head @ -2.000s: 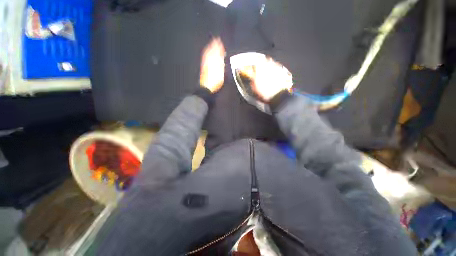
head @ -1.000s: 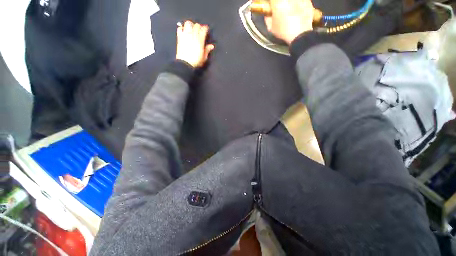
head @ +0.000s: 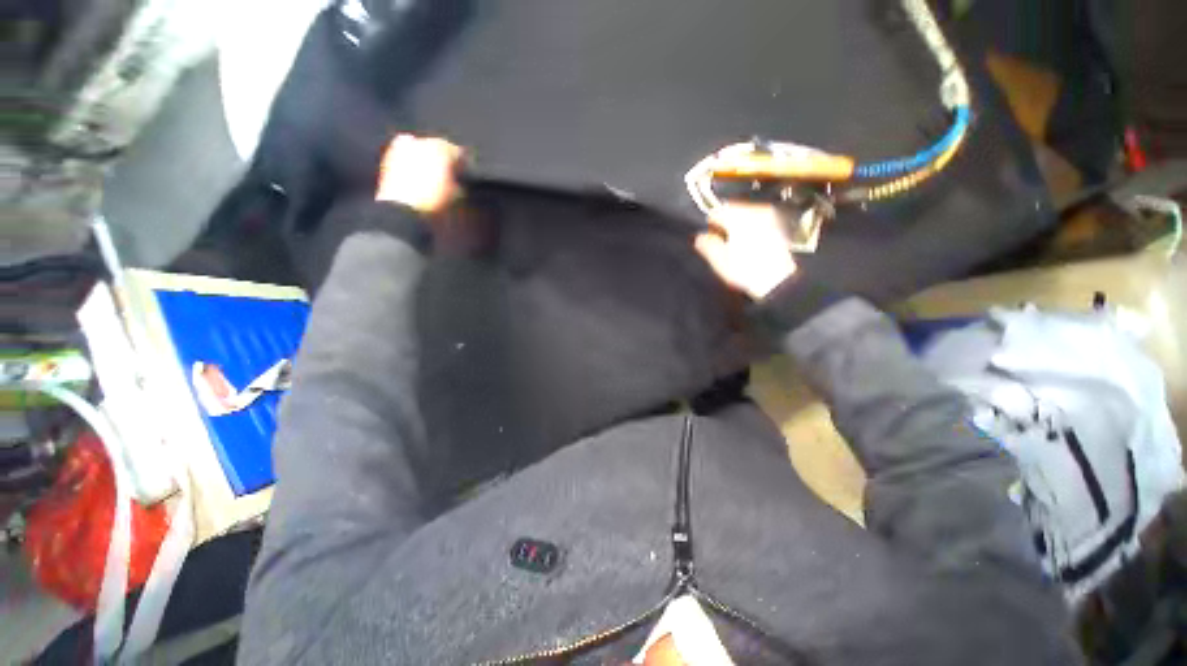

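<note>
A black fabric piece [head: 573,280] lies over the near part of the black ironing table [head: 586,91], its far edge running between my hands. My left hand [head: 419,173] is closed on that edge at its left end. My right hand [head: 751,250] is at the right end, just on the near side of the steam iron [head: 788,167] and off its tan handle. It is blurred, and its fingertips' hold on the cloth is unclear. The iron rests on the table, its blue hose and yellowish cord [head: 911,169] running right and up.
A blue-and-white box [head: 234,351] stands at the table's left, with red material [head: 91,527] below. Light grey panels with black stripes [head: 1074,423] are heaped at the right. A white cloth piece [head: 260,78] lies at the far left.
My right hand has let go of the iron handle and moved to its near side. My left hand has moved left and closed on black cloth. The white piece beside it is out of view.
</note>
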